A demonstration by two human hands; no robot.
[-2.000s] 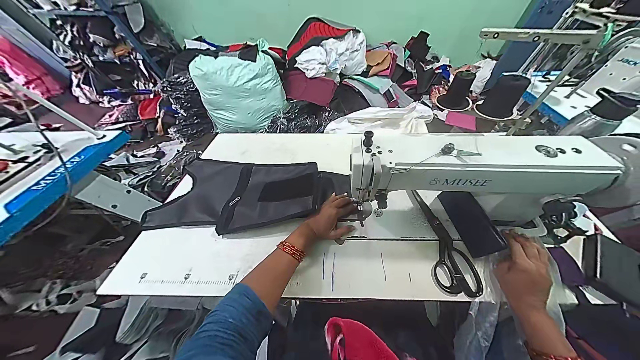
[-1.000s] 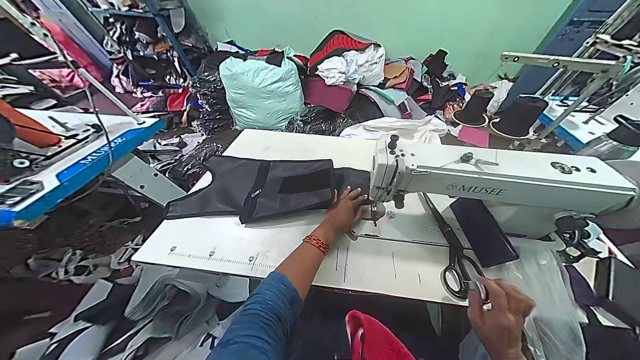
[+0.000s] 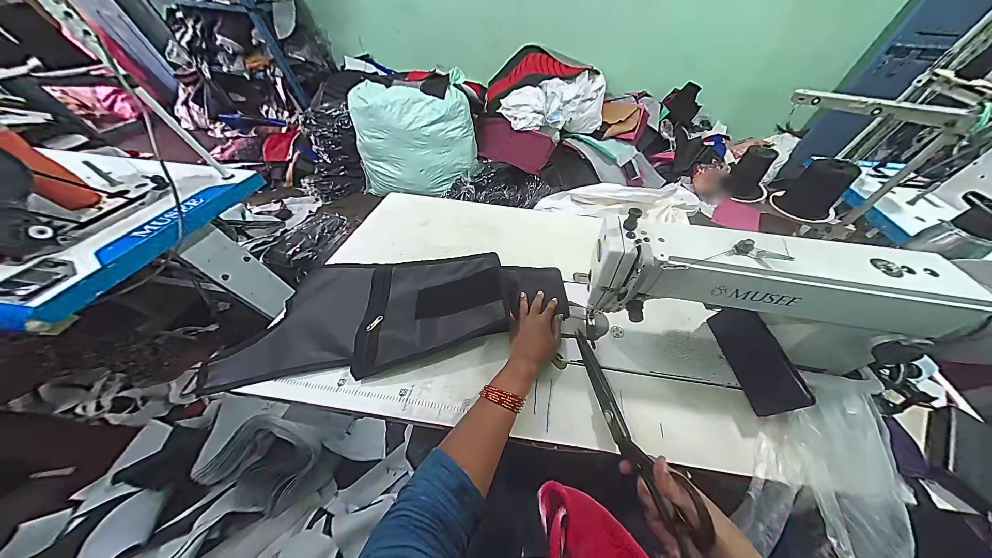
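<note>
My left hand (image 3: 536, 332) lies flat, fingers spread, on the right end of a dark grey fabric piece (image 3: 325, 310) with a zipper and a black patch. My right hand (image 3: 666, 504) grips the handles of large black fabric scissors (image 3: 608, 399) at the table's front edge. The blades point up and left, their tips just below the needle area of a white sewing machine (image 3: 775, 271). Whether the blades are parted I cannot tell. A dark flat piece (image 3: 759, 364) lies under the machine arm, to the right of the scissors.
Clear plastic sheeting (image 3: 837, 457) hangs over the table's front right edge. Black thread cones (image 3: 814, 186) stand behind the machine. A stuffed pale green bag (image 3: 415, 136) and fabric heaps sit by the wall. Another machine table (image 3: 225, 190) is at left; grey scraps (image 3: 263, 457) lie below.
My right hand has moved from the dark flat piece to the scissors and taken hold of them. Their blades have swung toward the needle area. My left hand has stayed on the fabric.
</note>
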